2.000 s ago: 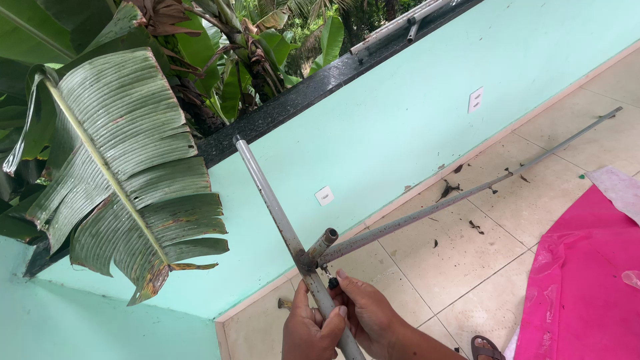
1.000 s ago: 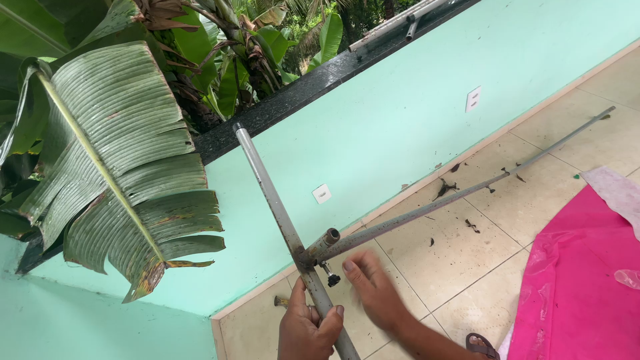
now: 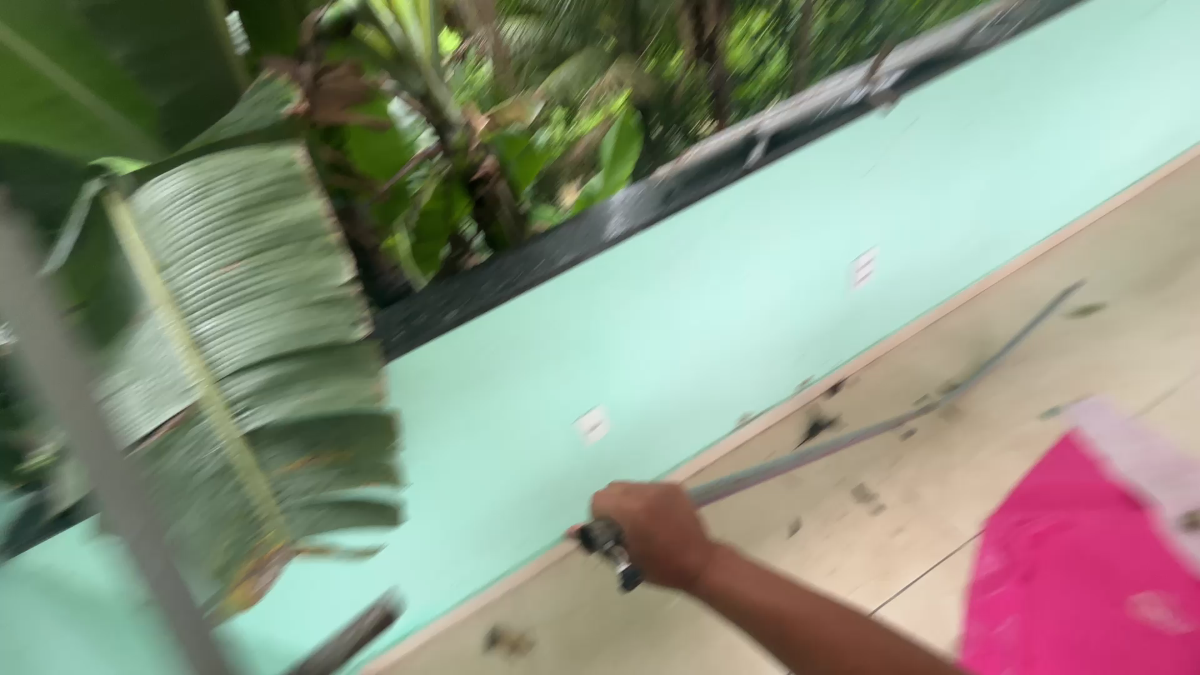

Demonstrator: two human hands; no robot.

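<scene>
My right hand [image 3: 656,532] grips the near end of a long grey metal pole [image 3: 834,445], just beside a dark clamp with a screw knob [image 3: 609,548]. The pole slants away up and to the right, low over the tiled floor. My left hand is out of frame. At the far left a blurred grey tube [image 3: 112,450] runs steeply down out of view, and a short dark tube end [image 3: 361,623] shows at the bottom, apart from the clamp.
A pale green wall [image 3: 731,319] with white outlets and a dark ledge [image 3: 562,248] crosses the view. A large banana leaf [image 3: 253,356] hangs at the left. Pink sheeting [image 3: 1059,562] lies at lower right, and leaf debris [image 3: 817,427] dots the floor.
The long pole with its clamp has come apart from the grey tube, which now stands at far left. My right hand has closed around the pole; my left hand has left the view.
</scene>
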